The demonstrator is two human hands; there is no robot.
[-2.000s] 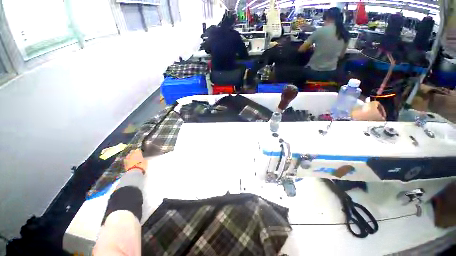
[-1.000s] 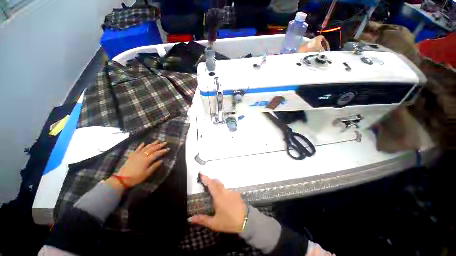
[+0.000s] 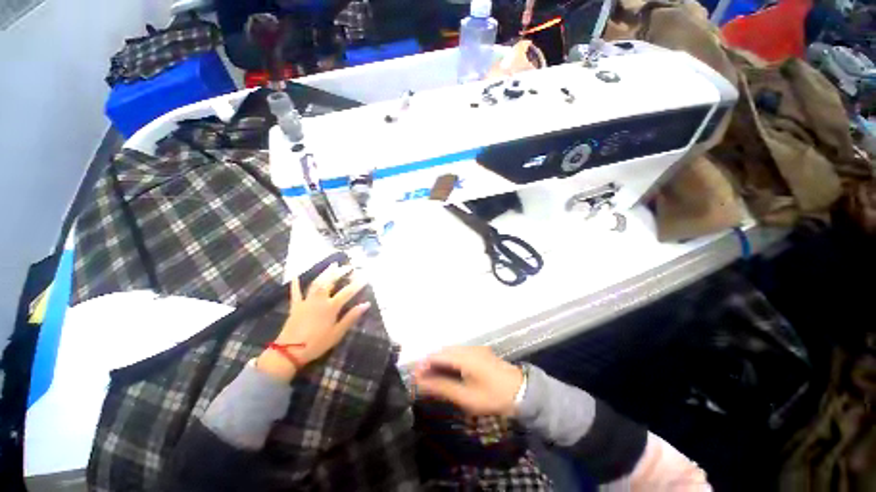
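A dark plaid garment panel (image 3: 231, 384) lies over the white table's left part and hangs over its front edge. My left hand (image 3: 317, 322) lies flat on it with fingers spread, just below the needle area (image 3: 353, 235) of the sewing machine (image 3: 519, 125). My right hand (image 3: 469, 380) is at the table's front edge beside the panel's right edge, slightly blurred; whether its fingers hold cloth cannot be told. More plaid cloth (image 3: 192, 226) lies left of the machine head.
Black shears (image 3: 511, 258) lie under the machine arm. A clear bottle (image 3: 476, 40) stands behind the machine. Tan garments (image 3: 768, 115) are heaped at the right. A blue bin (image 3: 171, 91) with plaid cloth stands at the back left. Dark cloth hangs at the lower right.
The view has turned right and down. The panel has been spread on the table, its corner now near the needle. My right hand has come into view; my left hand lies closer to the needle area.
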